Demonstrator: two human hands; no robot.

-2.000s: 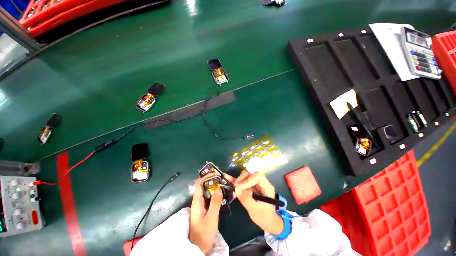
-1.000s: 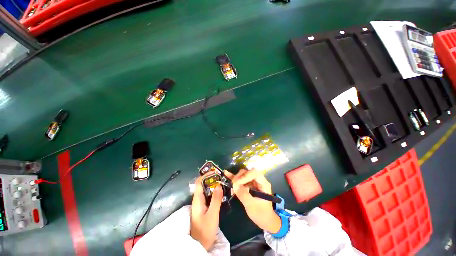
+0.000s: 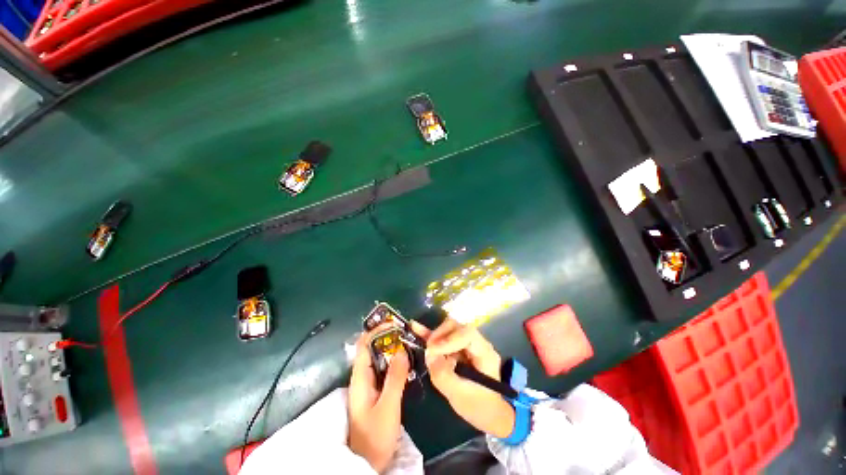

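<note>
My left hand [image 3: 376, 399] holds an open device unit [image 3: 390, 341] with gold and orange insides, low in the middle of the view. My right hand [image 3: 459, 366] holds dark tweezers [image 3: 484, 378] like a pen, with the tip at the unit's inside. What the tip touches is too small to tell. A second open part [image 3: 378, 316] shows just above the held unit; whether the two are joined cannot be told. Yellow adhesive pieces on a sheet [image 3: 478, 286] lie ahead of my right hand. A red pad [image 3: 558, 340] lies right of it.
Other open units [image 3: 253, 315] lie on the green bench [image 3: 501, 199]. A black cable [image 3: 288, 362] lies left of my hands. A grey power supply [image 3: 35, 385] stands at the left edge. A black tray [image 3: 594, 186], calculator [image 3: 777, 93] and red tray [image 3: 733, 380] are at right.
The units on the far strip of the bench have moved to the right. My hands stay at about the same place, with the tweezers tip still at the held unit.
</note>
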